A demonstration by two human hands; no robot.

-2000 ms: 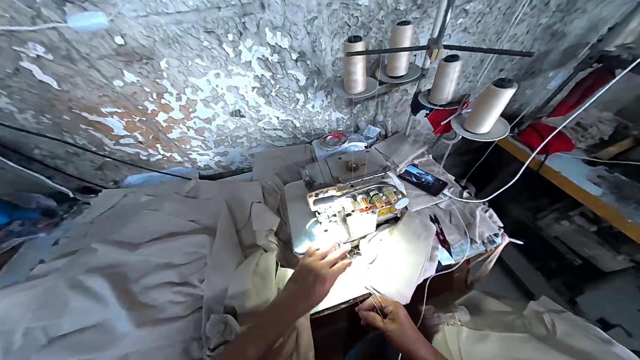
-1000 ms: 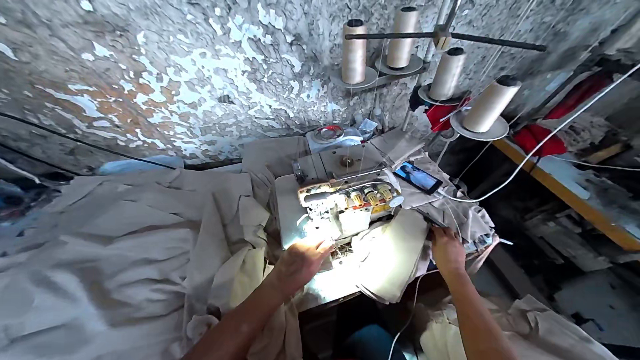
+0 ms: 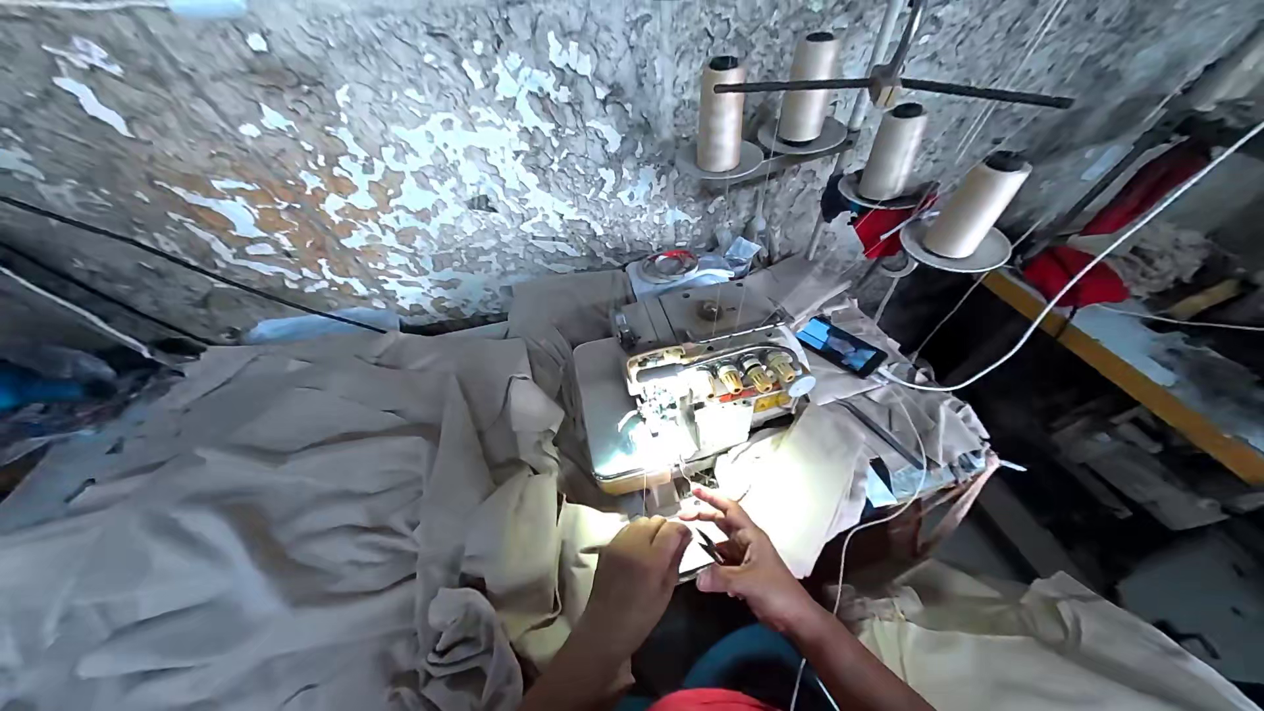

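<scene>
An overlock sewing machine point(image 3: 711, 385) stands lit by its lamp, its looper area and tension knobs showing. Just in front of its front edge, my left hand point(image 3: 642, 568) is closed with fingertips pinched; what they pinch is too small to tell. My right hand point(image 3: 746, 568) holds a small pair of dark thread snips point(image 3: 709, 545), blades toward the left hand, with a finger raised near the machine. Pale beige fabric pieces point(image 3: 805, 474) lie right of the machine. Thin threads hang near the machine's front edge.
Large heaps of beige fabric point(image 3: 296, 513) cover the left side. Cones of thread point(image 3: 719, 123) stand on a rack behind. A lit smartphone point(image 3: 839, 346) with a white cable lies right of the machine. More beige cloth point(image 3: 1047, 642) is at lower right, beneath a yellow-edged shelf point(image 3: 1136, 380).
My right hand has come left from the fabric beside the machine and now holds snips. My left hand has moved from beside the machine's front to near the right hand.
</scene>
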